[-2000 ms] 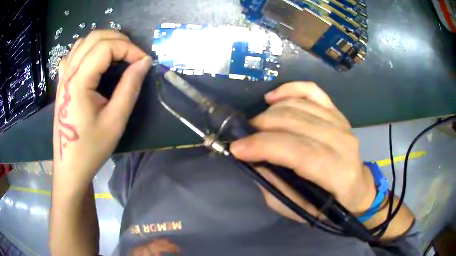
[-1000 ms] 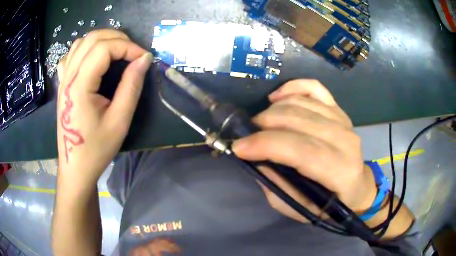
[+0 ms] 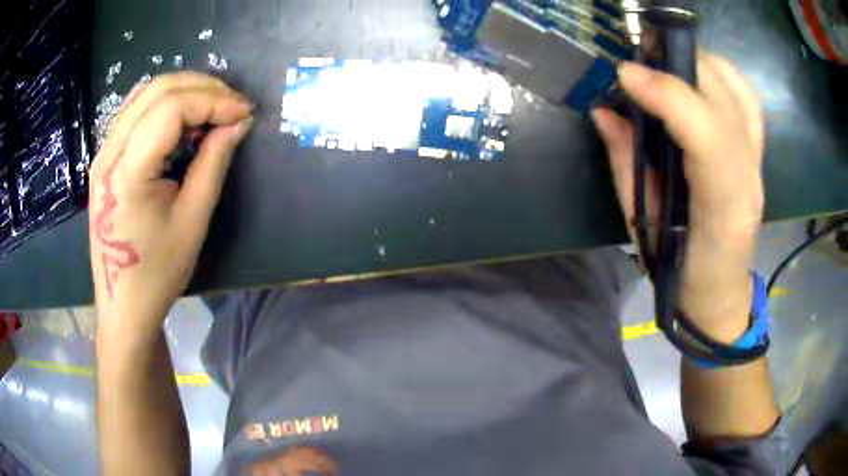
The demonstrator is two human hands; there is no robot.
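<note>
A blue circuit board (image 3: pixel 400 112) with a glaring white middle lies flat on the dark green mat. My left hand (image 3: pixel 172 153) is just left of the board, not touching it, thumb and forefinger pinched together; whether a tiny component is between them I cannot tell. My right hand (image 3: pixel 697 177) holds the black soldering iron (image 3: pixel 662 158) upright at the right, by the stack of boards (image 3: pixel 535 56). The iron's tip is cut off or blurred at the top edge. A loose pile of tiny clear-silver components (image 3: pixel 112 107) lies partly behind my left hand.
A black shiny tray (image 3: pixel 42 130) stands at the left edge. A white reel with an orange-red band (image 3: pixel 818 23) is at the top right corner. Black cables (image 3: pixel 711 344) loop over my right wrist by the blue band (image 3: pixel 758 321). Small bits (image 3: pixel 380 244) lie near the bench's front edge.
My right hand has swung the iron up and right, away from the board, over the stack. My left hand has moved slightly left, off the board's end. The board has shifted slightly.
</note>
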